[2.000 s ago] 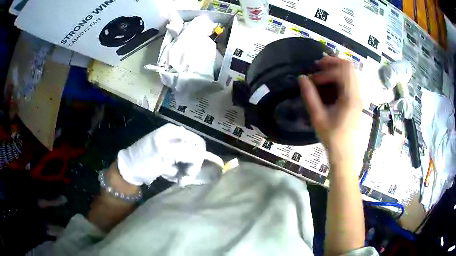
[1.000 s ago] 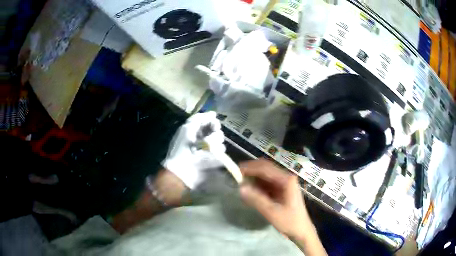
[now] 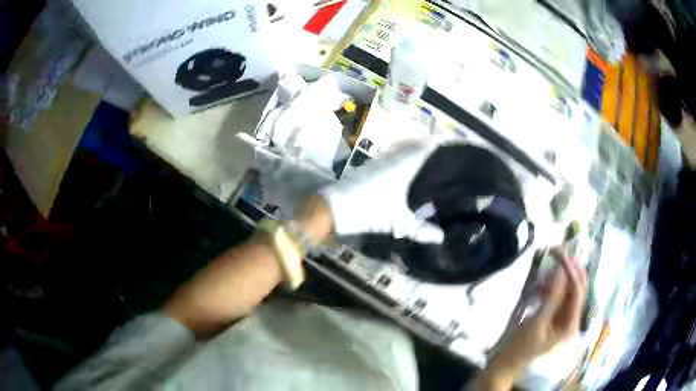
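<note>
A black desk fan (image 3: 481, 176) sits on the bench, its round head facing up. My left hand (image 3: 389, 206), in a white glove, is blurred and lies on the fan's left side, its fingertips against the dark housing. A pale yellowish band (image 3: 288, 256) is around my left wrist. My right hand (image 3: 553, 305) is bare and blurred, to the right of the fan and apart from it, over the spot with the small dark tools. Whether it holds anything cannot be told.
A small open box (image 3: 301, 122) with crumpled white cloth stands left of the fan. A translucent bottle (image 3: 404, 72) is behind it. A white carton (image 3: 160, 38) with a fan picture is at the upper left. Clear plastic (image 3: 637, 305) and a thin orange stick (image 3: 599, 341) lie at the right.
The yellowish band, earlier at my gloved left hand, is now around my left wrist. My left hand has moved up onto the fan. My right hand has moved to the right side.
</note>
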